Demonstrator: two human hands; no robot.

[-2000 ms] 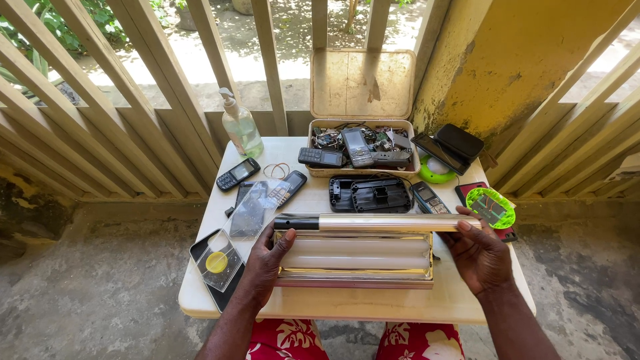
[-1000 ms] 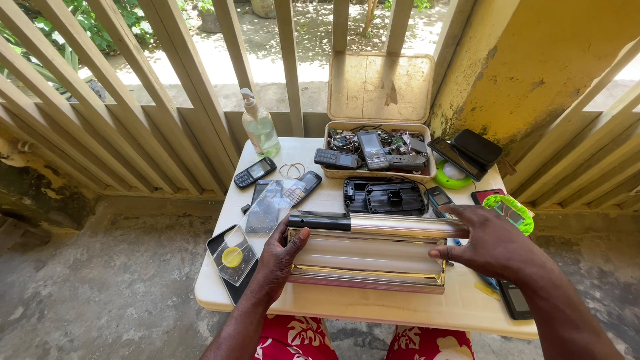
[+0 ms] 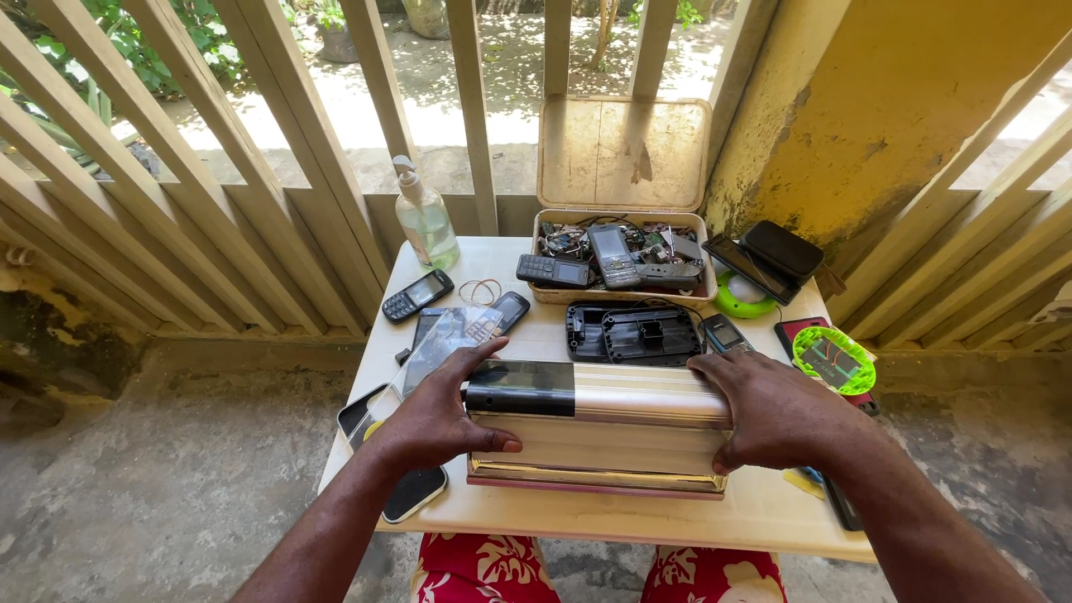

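A long silver metal bar with a black end piece (image 3: 636,389) lies across the top of a rectangular housing (image 3: 599,444), which has a shiny gold-toned inner edge and a pinkish base. My left hand (image 3: 435,414) grips the black end, with its thumb on the front. Around the right end of the bar, my right hand (image 3: 766,410) has its fingers on top and its thumb at the front. Just behind the bar are black plastic casing parts (image 3: 645,331). A clear plastic sheet (image 3: 448,343) lies beside my left hand.
An open box (image 3: 624,293) of circuit boards and phones stands at the back, near a pump bottle (image 3: 429,222). Keypad phones (image 3: 419,295) lie on the white table (image 3: 662,523). At right are a green round solar part (image 3: 833,360) and a black case (image 3: 783,249).
The bar, raised above the housing two seconds ago, now rests lower against it. My right hand has shifted from the bar's tip to wrap around its right end.
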